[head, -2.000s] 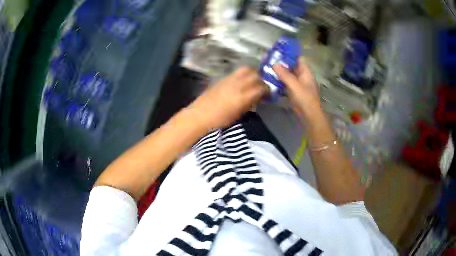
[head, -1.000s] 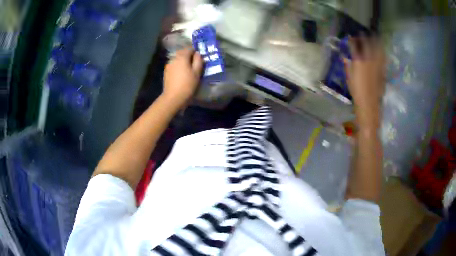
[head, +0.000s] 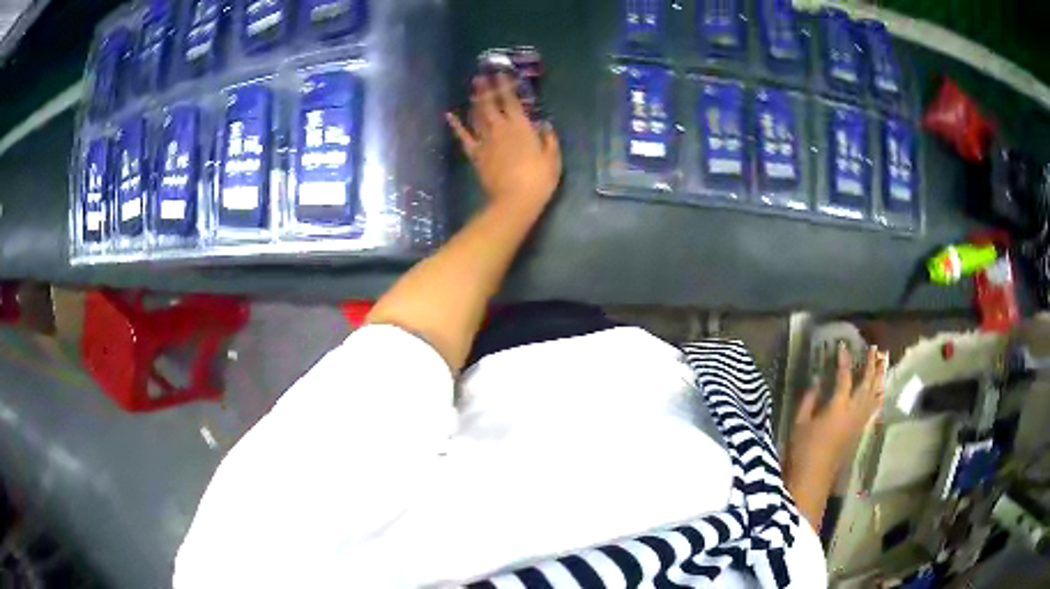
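My left hand (head: 512,150) reaches over the dark bench, palm down with fingers spread. Its fingertips lie on a smartphone (head: 510,66) with a dark, pinkish face, partly hidden under them. A thick glossy tray stack (head: 397,196) on the left holds two rows of blue phone units (head: 244,150). A clear blister tray (head: 748,205) on the right also holds two rows of blue units. My right hand (head: 838,408) rests at the near edge of the off-white machine, fingers apart, with no unit seen in it.
The off-white machine (head: 910,454) fills the lower right, with a blue unit (head: 976,466) on it. A yellow-green bottle or marker (head: 961,262) and red pouch (head: 958,119) lie at the bench's right. A red stool (head: 138,351) stands lower left.
The view has turned from the machine to the bench. The blue unit has left my left hand, which now touches the smartphone. My right hand has moved from the right fixture to the machine's edge.
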